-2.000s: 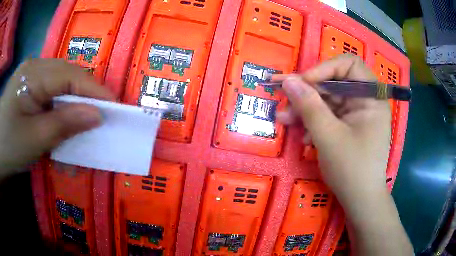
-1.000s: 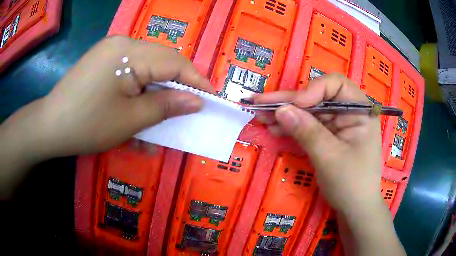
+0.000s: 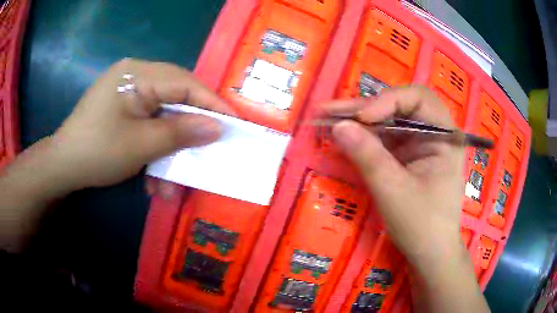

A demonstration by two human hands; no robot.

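My left hand [image 3: 131,125] pinches a white label sheet [image 3: 223,156] between thumb and fingers, with small dark marks at the upper right of its edge. Several white dots show on the back of this hand. My right hand [image 3: 406,143] holds thin dark tweezers [image 3: 421,128], their blurred tips pointing left, a little right of the sheet's corner. Whether a label is on the tips cannot be told. Below both hands, orange phone rear housings [image 3: 333,214] lie in a pinkish-red foam tray [image 3: 278,211], with silvery and dark metal parts and slotted grilles showing.
Part of another red tray [image 3: 9,79] shows at the left edge. The dark green bench [image 3: 79,36] surrounds the main tray. White strips [image 3: 467,43] lie along the tray's upper right side. A yellow part [image 3: 538,122] and grey equipment stand at the right edge.
The tray has shifted right in view. The left hand brought the sheet right to the tweezer tips, which touched its corner one second ago. Now the tips are a little apart from the sheet.
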